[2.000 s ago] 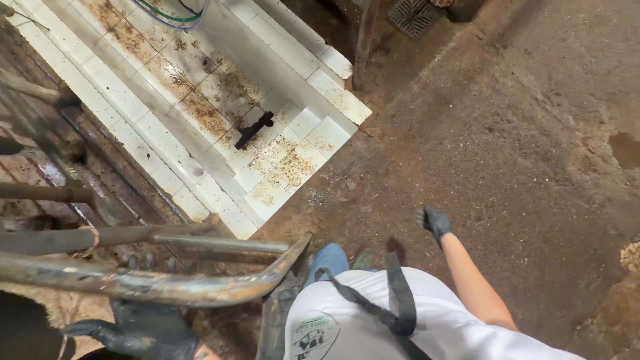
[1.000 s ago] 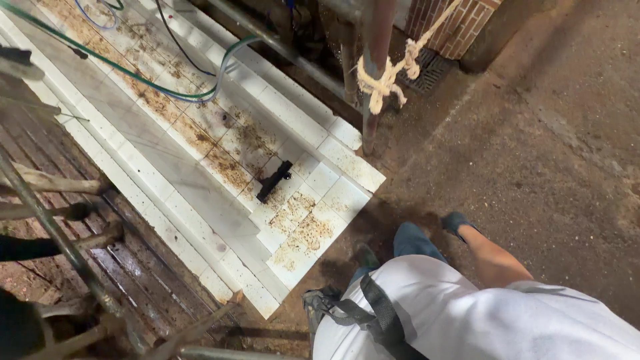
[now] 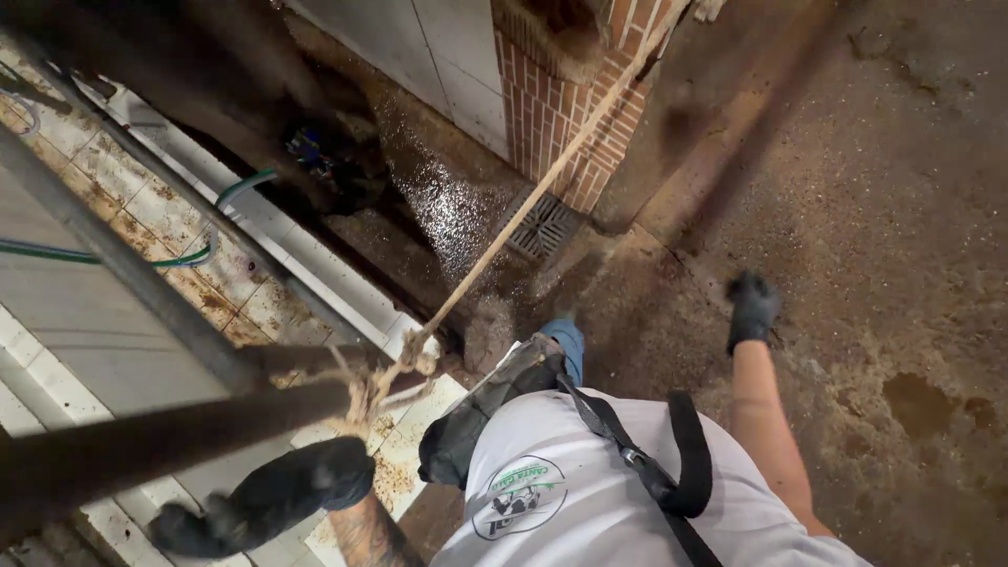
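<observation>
My left hand (image 3: 268,496), in a black glove, is at the lower left, just below a dark metal post (image 3: 181,433). Its fingers are apart and nothing shows in it. A rope (image 3: 543,185) is knotted round that post close above the hand and runs taut to the upper right. My right hand (image 3: 754,307), also black-gloved and slightly blurred, hangs at the right over the concrete floor with its fingers curled; no object shows in it. A blue boot (image 3: 565,346) is visible in front of my white shirt.
A floor drain (image 3: 543,224) lies beside a brick-faced wall corner (image 3: 551,118). Metal rails (image 3: 118,252) cross above the soiled tiled trench (image 3: 165,220), where a green hose (image 3: 47,250) runs. A dark animal, partly hidden by shadow, stands at the upper left. The concrete floor (image 3: 890,236) looks wet in places.
The view has shifted along the trench, bringing the brick corner and the taut rope into sight. My left hand, out of view a second ago, shows again. My right hand reaches farther from my body.
</observation>
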